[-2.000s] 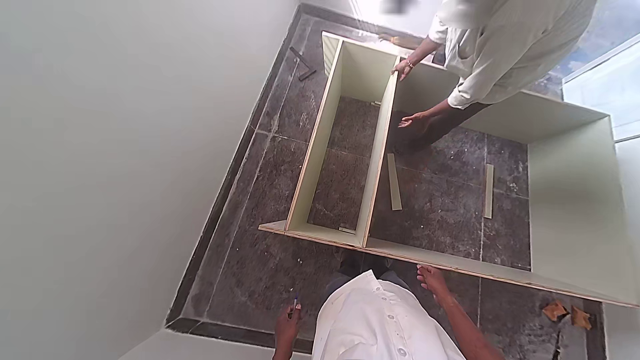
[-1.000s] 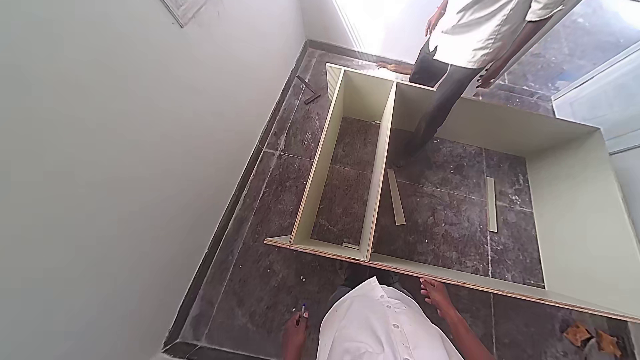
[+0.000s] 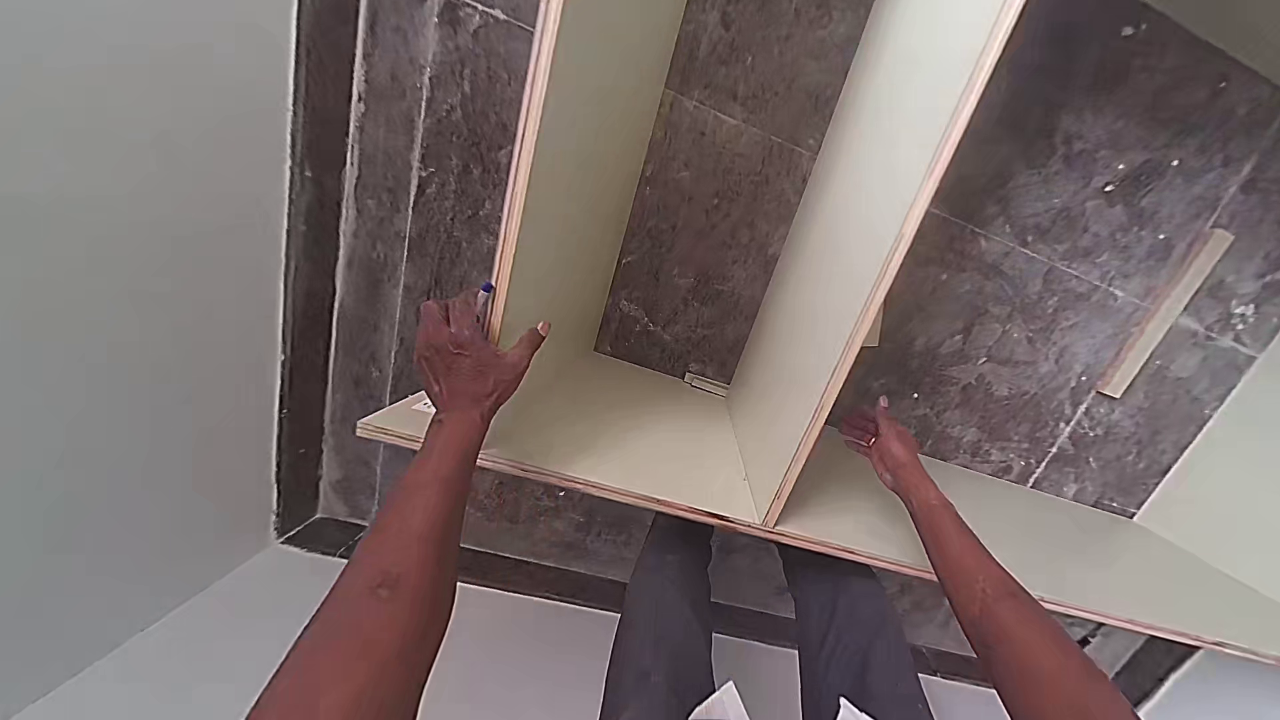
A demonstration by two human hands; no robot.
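A large plywood cabinet carcass with pale green faces stands on the dark tiled floor. My left hand (image 3: 468,362) is at the near end of its left upright panel (image 3: 590,180), thumb over the edge, with a blue-capped pen (image 3: 484,298) held by its fingers. My right hand (image 3: 882,440) is just right of the middle divider panel (image 3: 860,210), fingers apart, above the long near panel (image 3: 630,425), holding nothing that shows. Whether its fingertips touch the divider I cannot tell.
A narrow board strip (image 3: 1165,312) lies on the floor inside the right compartment. A small pale piece (image 3: 706,384) is at the near panel inside the left compartment. A wall (image 3: 140,260) rises at the left. My legs (image 3: 665,620) are against or close to the near panel.
Both my hands have moved from beside my body to over the carcass. The view has shifted closer to its near left part. The other person, seen at the far side before, is out of view.
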